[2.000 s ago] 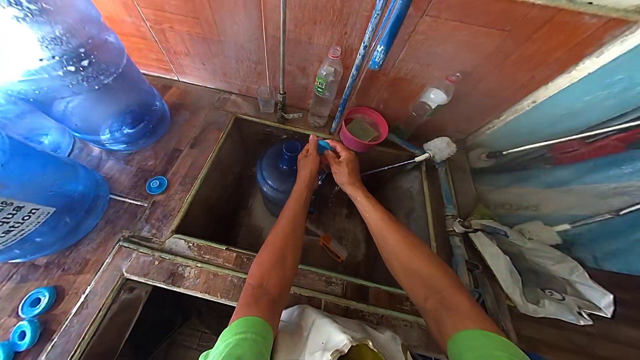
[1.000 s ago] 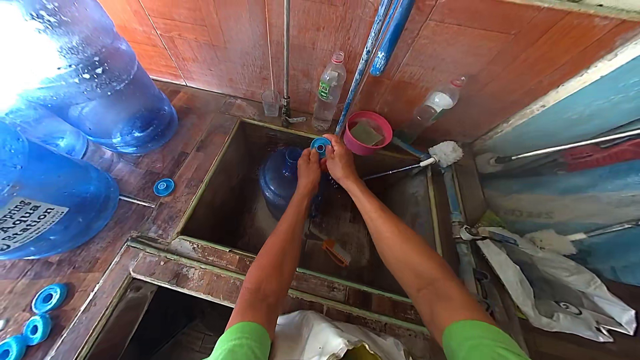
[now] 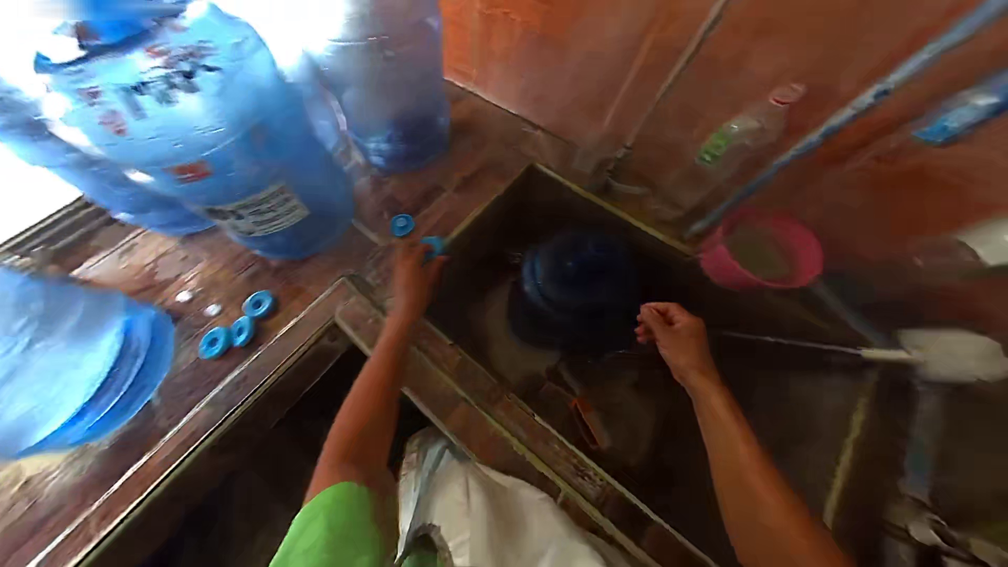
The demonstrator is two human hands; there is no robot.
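Observation:
My left hand holds a blue plastic bottle cap at its fingertips, over the left rim of the sink basin. Just beyond it, another blue cap lies on the wooden counter. My right hand is over the basin with its fingers curled together; whether something small is between them cannot be told. A dark blue water jug rests in the basin between my hands. Below the jug, an orange-brown brush lies on the basin floor, blurred.
Large blue water jugs crowd the counter at left. Three blue ring-shaped caps lie near its edge. A pink plastic bowl, a clear bottle and a blue pipe are behind the basin. A white-headed brush crosses its right side.
My hands were together at a blue cap above the jug and have parted. The left hand has moved left to the counter with a cap. The view has swung left.

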